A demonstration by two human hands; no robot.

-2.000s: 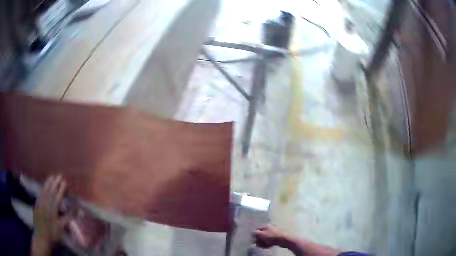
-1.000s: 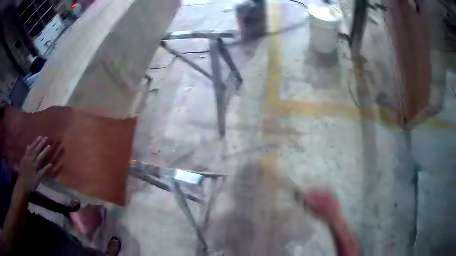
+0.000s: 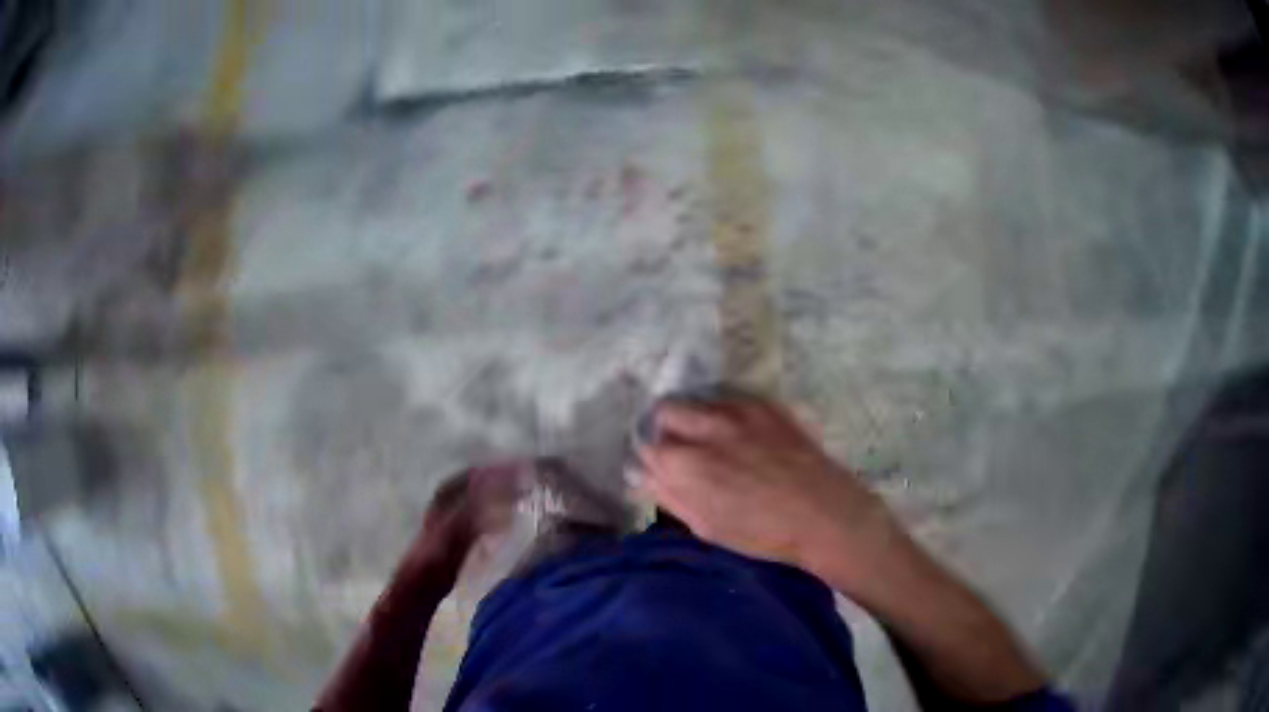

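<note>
My left hand (image 3: 512, 498) is low in the middle of the picture, in front of my blue clothing (image 3: 654, 626). It is blurred, with a pale patch at its fingers that I cannot make out. My right hand (image 3: 738, 466) is just to its right, with fingers bent towards the left hand. Something small and greyish shows at its fingertips, too blurred to name. The hands are close together; I cannot tell if they touch or what they hold.
Below is a stained grey concrete floor (image 3: 557, 299) with a yellow line (image 3: 209, 306) at left and a shorter yellow strip (image 3: 738, 209) near the middle. A dark shape (image 3: 1211, 556) stands at the right edge. A blurred brownish thing (image 3: 1141, 56) is at the top right.
The view has swung down and away from the reddish-brown sheet, the curved panel and the trestles. My right hand has come in from the right to my front, close to my left hand.
</note>
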